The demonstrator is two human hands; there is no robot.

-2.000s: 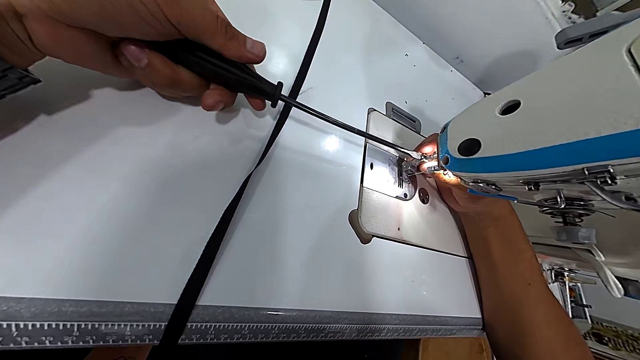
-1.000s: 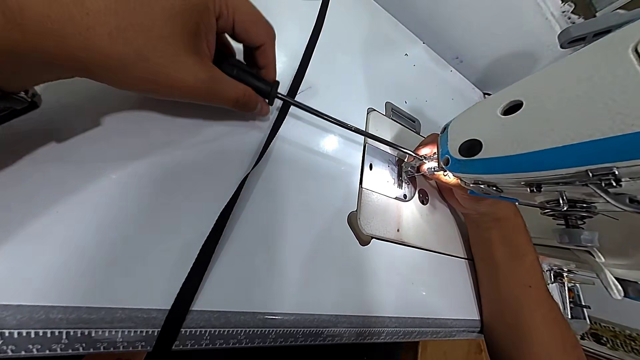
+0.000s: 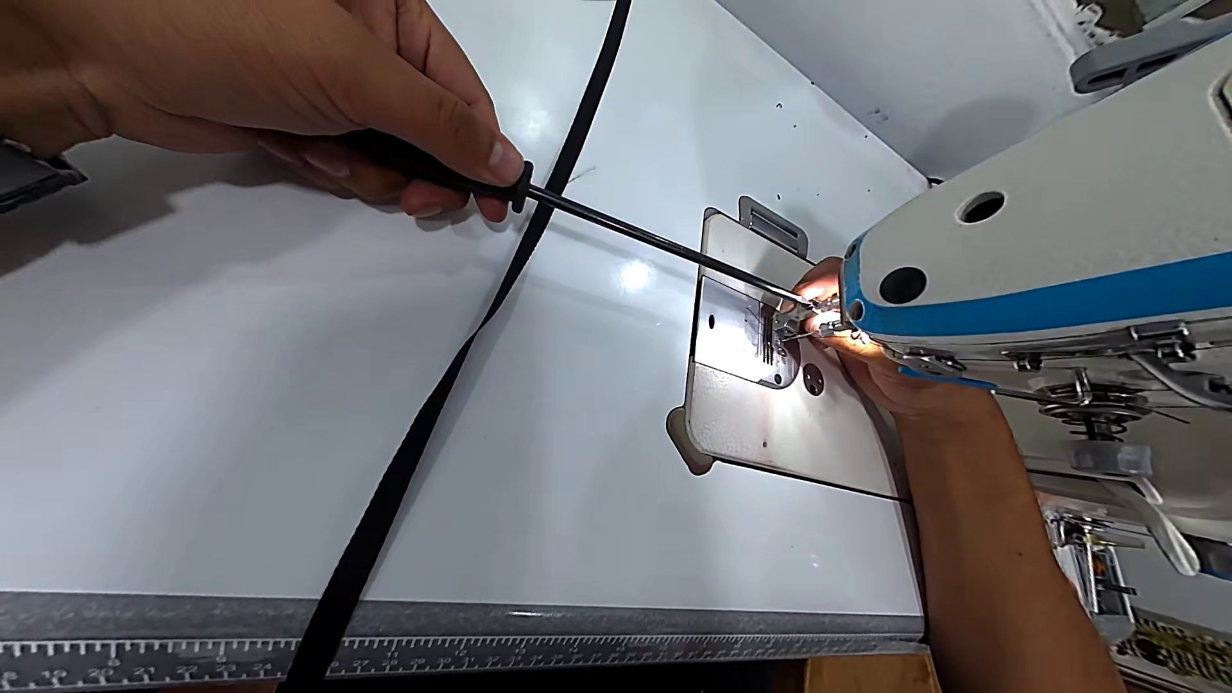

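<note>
My left hand [image 3: 414,115], at the upper left, grips the black handle of a screwdriver, thumb near its collar. The long metal shaft [image 3: 654,233] crosses above a black strap [image 3: 448,385] and slants down right to the presser foot and needle area [image 3: 804,313] of a sewing machine [image 3: 1049,202]. My right hand [image 3: 866,361] reaches in from the lower right, behind the machine's end. Its fingertips are at the lit presser foot, close to the screwdriver's tip; whether they pinch something is hidden. Below lies the needle plate [image 3: 736,332].
A metal bed plate [image 3: 808,433] sits in the white table [image 3: 577,481]. A printed ruler strip [image 3: 577,645] runs along the front edge, with the strap hanging over it. A thread tension assembly [image 3: 1092,404] and a lever [image 3: 1155,525] are at the right. A dark object [image 3: 34,178] is at the left edge.
My left hand has shifted its grip on the screwdriver's handle: one second ago it was turned over the handle, now the thumb lies along it. The right hand and the screwdriver's tip stay at the presser foot.
</note>
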